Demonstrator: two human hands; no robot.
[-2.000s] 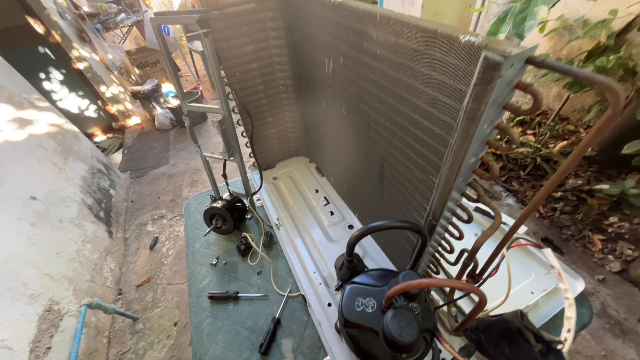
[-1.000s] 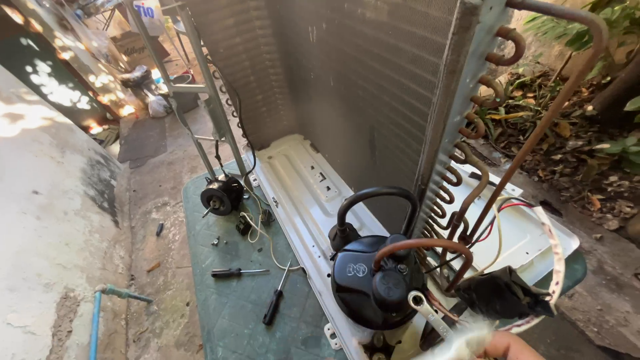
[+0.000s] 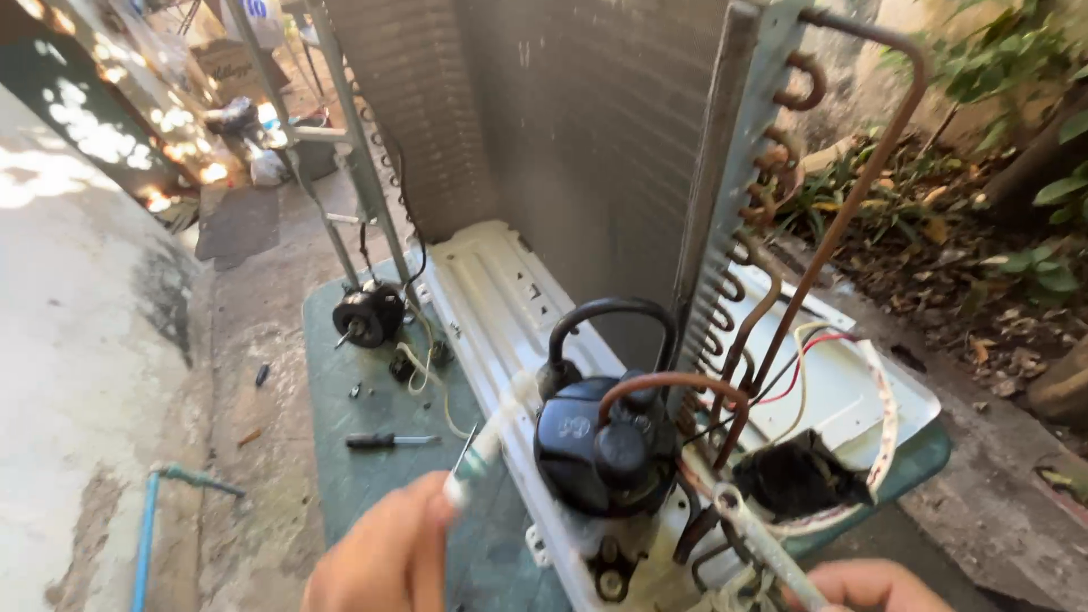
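Observation:
My left hand, at the bottom centre, pinches a blurred whitish strip-like thing that reaches up toward the compressor. At the lower right my right hand is shut on a metal wrench, its ring end just below the copper pipes. Between the hands stands the black compressor on the white metal base pan. Below it shows a mounting foot with a nut. A screwdriver lies on the green table; the second screwdriver is mostly hidden behind my left hand.
The finned condenser coil rises behind the compressor, with copper pipes at right. A fan motor sits on the green table by a metal frame. Wires and a black wrapped bundle lie near a white panel.
Both hands are now in view; two seconds ago neither was. The wrench was near the compressor's lower right one second ago and is now farther right. My left hand has come in with the whitish thing.

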